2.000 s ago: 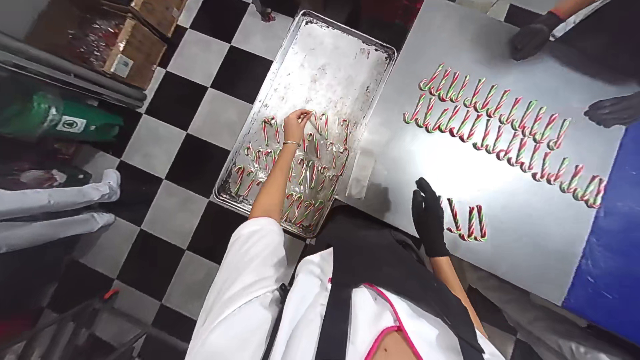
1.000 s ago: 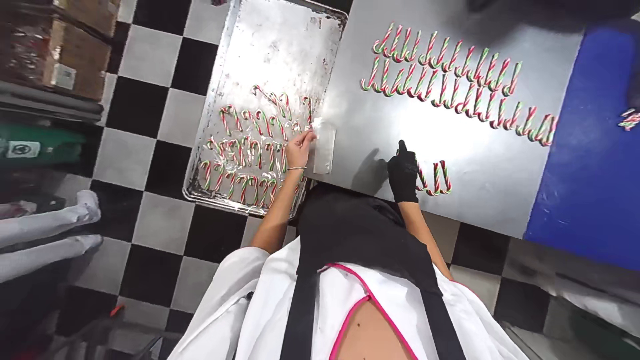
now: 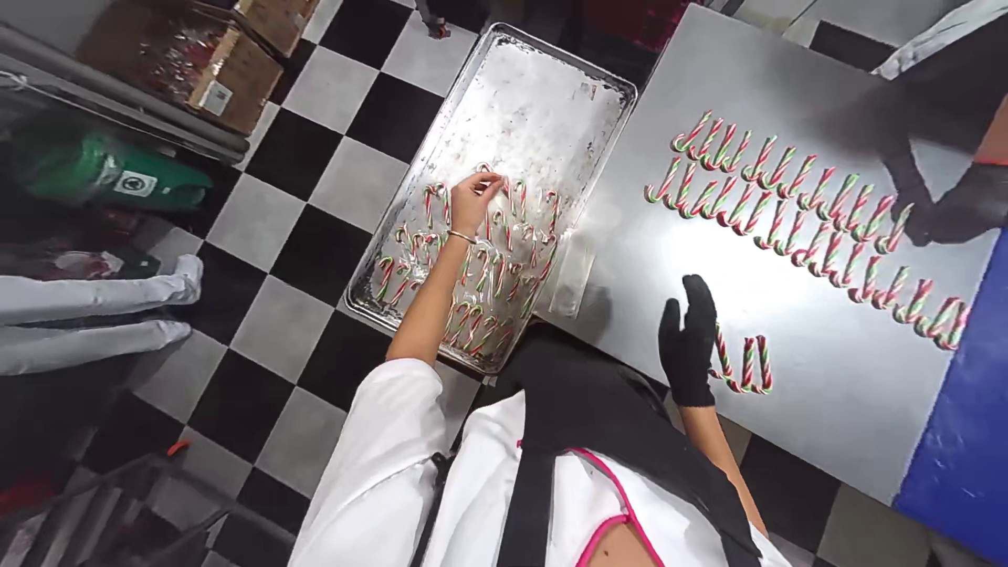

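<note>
My bare left hand (image 3: 479, 193), with a bangle at the wrist, is over the middle of a metal sheet tray (image 3: 386, 193). Its thumb and fingertips pinch what appears to be a candy cane, mostly hidden by the fingers. Rows of red, white and green candy canes (image 3: 504, 272) fill the tray's near half. My right hand (image 3: 689, 339), in a black glove, lies on the metal table (image 3: 819, 441) with thumb and fingers apart, just left of a small group of candy canes (image 3: 762, 364). Farther back, two long rows of candy canes (image 3: 776, 224) slant across the table.
A co-worker's dark-gloved hands (image 3: 937, 205) are blurred at the table's right side. A blue surface (image 3: 965, 441) adjoins the table. At left are cardboard boxes (image 3: 236, 83), a green container (image 3: 150, 177) and another person's white-clad legs (image 3: 94, 299).
My left hand has moved from the tray's right edge to over its middle. The co-worker's gloved hands are again over the table's right side. The view has shifted and turned.
</note>
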